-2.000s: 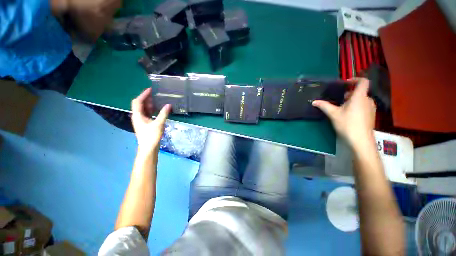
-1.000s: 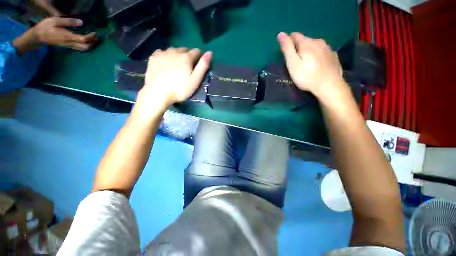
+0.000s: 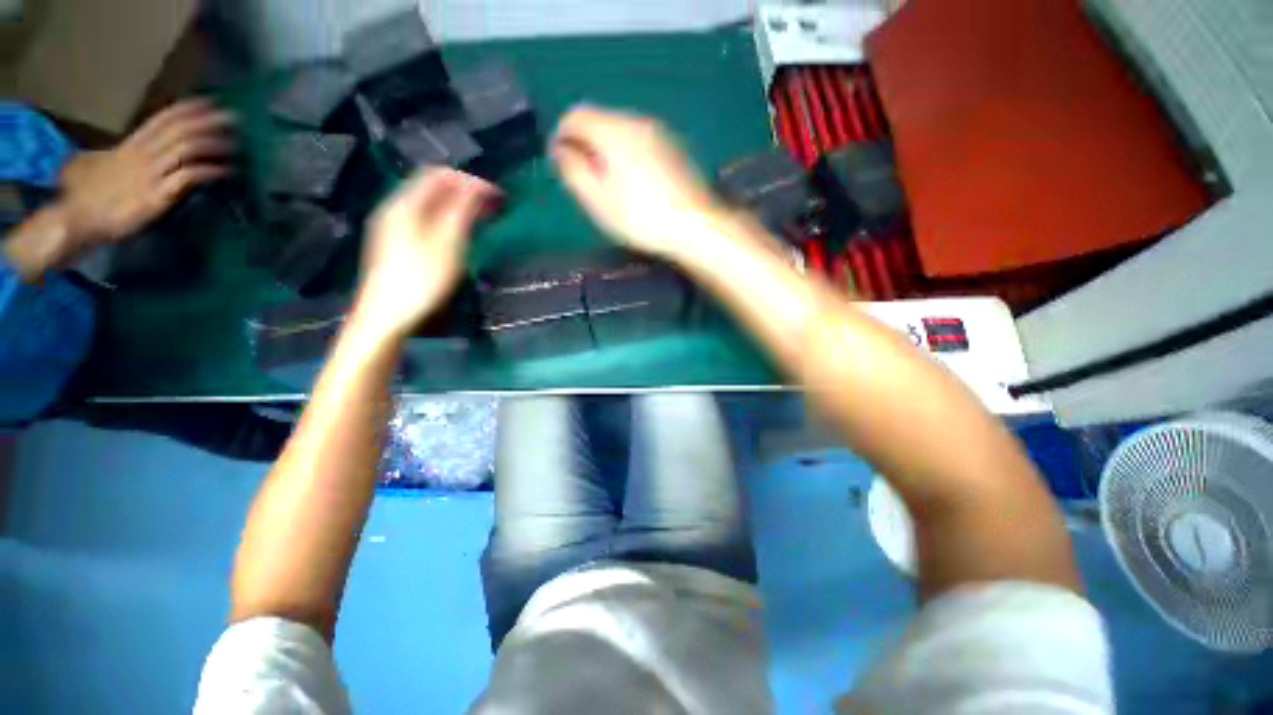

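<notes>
Small black product boxes [image 3: 535, 310] stand in a row along the front edge of the green table [image 3: 614, 366]. More black boxes [image 3: 395, 63] lie piled at the back left. My left hand [image 3: 419, 240] is blurred above the left part of the row; whether it holds anything cannot be told. My right hand [image 3: 626, 175] is blurred over the table behind the row, with its fingers bent; its grip is unclear. One black box [image 3: 861, 185] lies on the red rollers [image 3: 814, 115], with another beside it at the table's right end.
Another person's hand [image 3: 151, 171] is at the table's left end. The rust-red curtain [image 3: 1026, 140] and white control panel [image 3: 977, 342] are at the right. A pedestal fan [image 3: 1198, 534] stands at the lower right. Clear film [image 3: 441, 440] lies under the table edge.
My hands have lifted off the row; the right has moved left and the left slightly left. The view has shifted, showing more of the pile and curtain.
</notes>
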